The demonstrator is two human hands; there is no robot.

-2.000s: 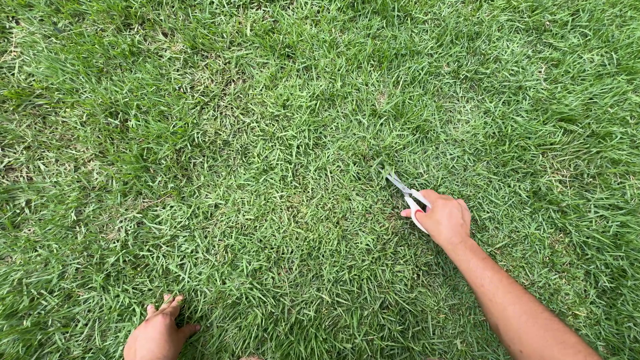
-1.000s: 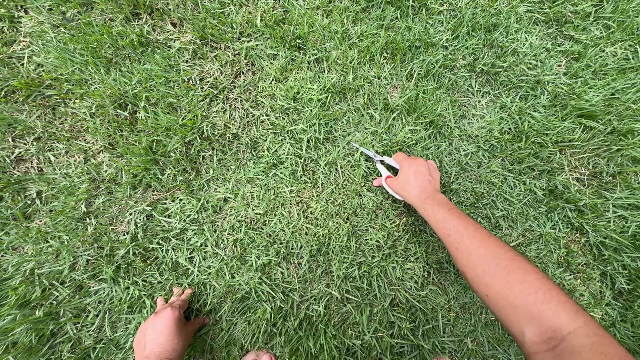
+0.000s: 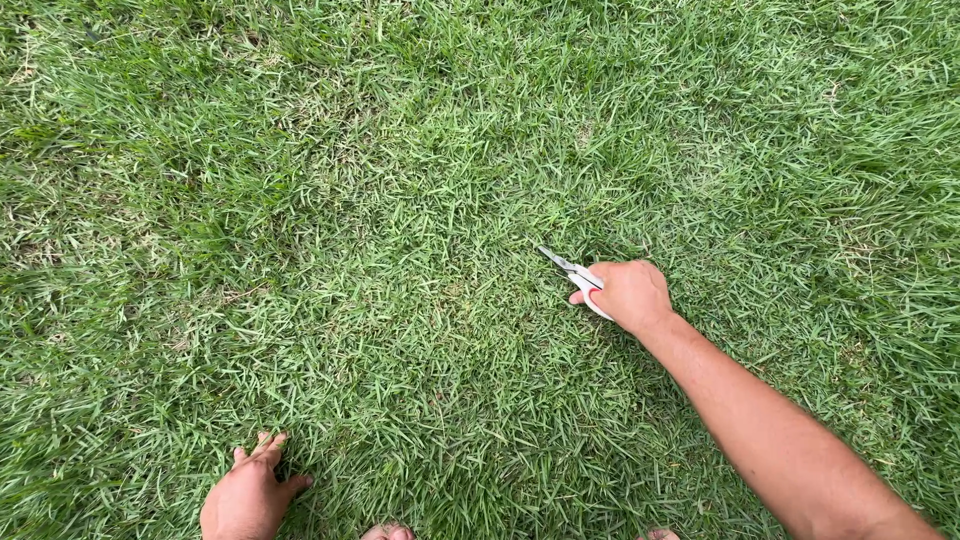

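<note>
My right hand point(image 3: 631, 294) grips a pair of scissors point(image 3: 589, 283) with white handles and red inside the loops, right of the middle of the head view. Their metal blades point up and left, low over the green grass point(image 3: 450, 315); the lower blade is partly hidden among the grass. At the lower left my left hand point(image 3: 251, 487) rests on the grass, fingers spread and thumb pointing right. It holds nothing that shows.
Toes point(image 3: 388, 532) of a bare foot show at the bottom edge, with a bit of the other foot point(image 3: 660, 534) further right. Longer grass point(image 3: 907, 172) stands along the right side, and dry blades lie among the grass at the left.
Between the earliest frame and now, my right hand has moved left over the grass with the scissors. My left hand stays planted on the grass.
</note>
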